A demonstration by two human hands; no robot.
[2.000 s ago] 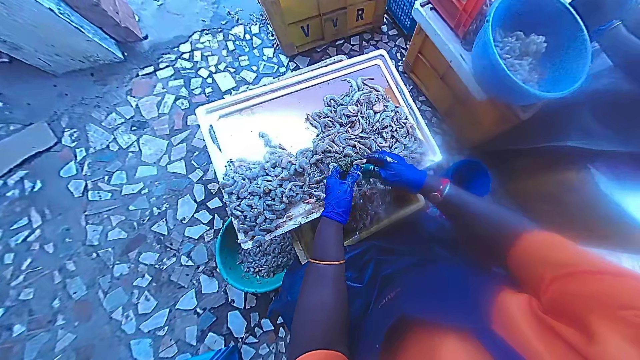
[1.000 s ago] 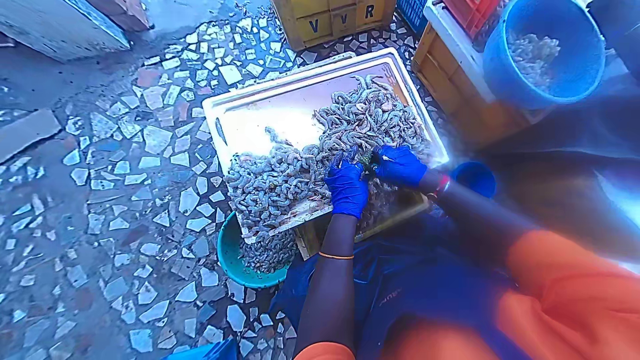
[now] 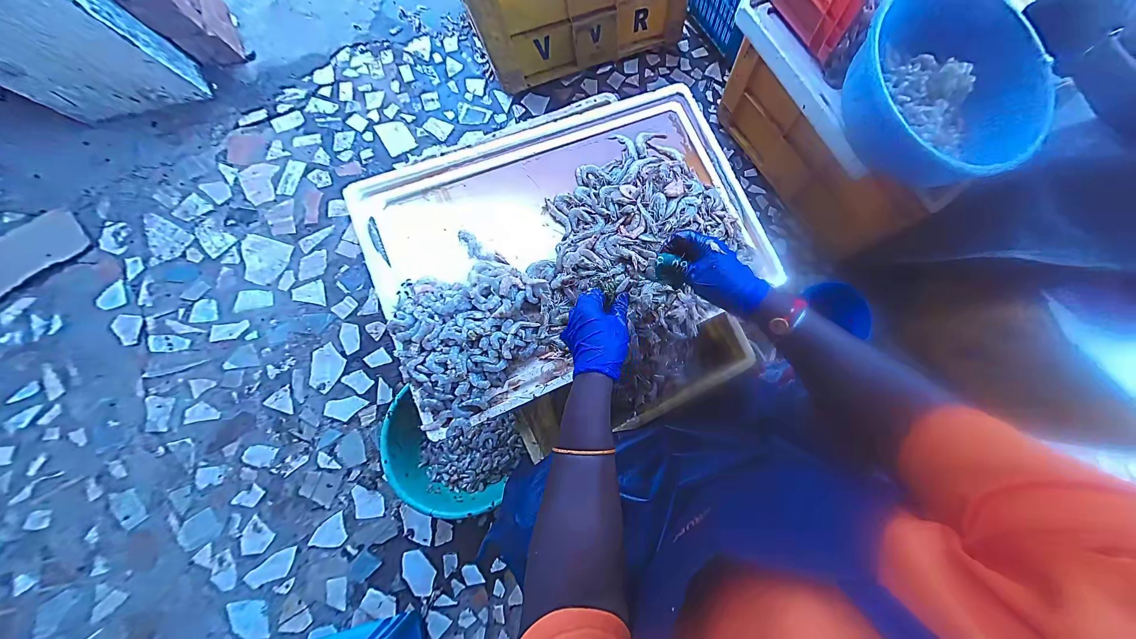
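My left hand (image 3: 597, 335), in a blue glove, has its fingertips down in the shrimp near the front edge of a white tray (image 3: 461, 175); whether it grips one is too small to tell. Up and to the right, my right hand (image 3: 717, 271), also gloved, bends its fingers around a small dark green object (image 3: 672, 269) over the heap. Shrimp with heads (image 3: 635, 200) fill the tray's right part. Paler grey shrimp (image 3: 479, 328) lie at its lower left. Under that corner stands a teal basin (image 3: 410, 461) holding more small pieces.
A yellow crate (image 3: 577, 40) stands behind the tray. At the right, a blue tub (image 3: 945, 98) with pale shrimp rests by a yellow-orange crate (image 3: 799, 146). A small blue container (image 3: 839, 309) is beside my right wrist. Another person's arm (image 3: 1087, 53) shows at the upper right.
My hands were close together over the shrimp; now they are apart, the right one farther up and to the right.
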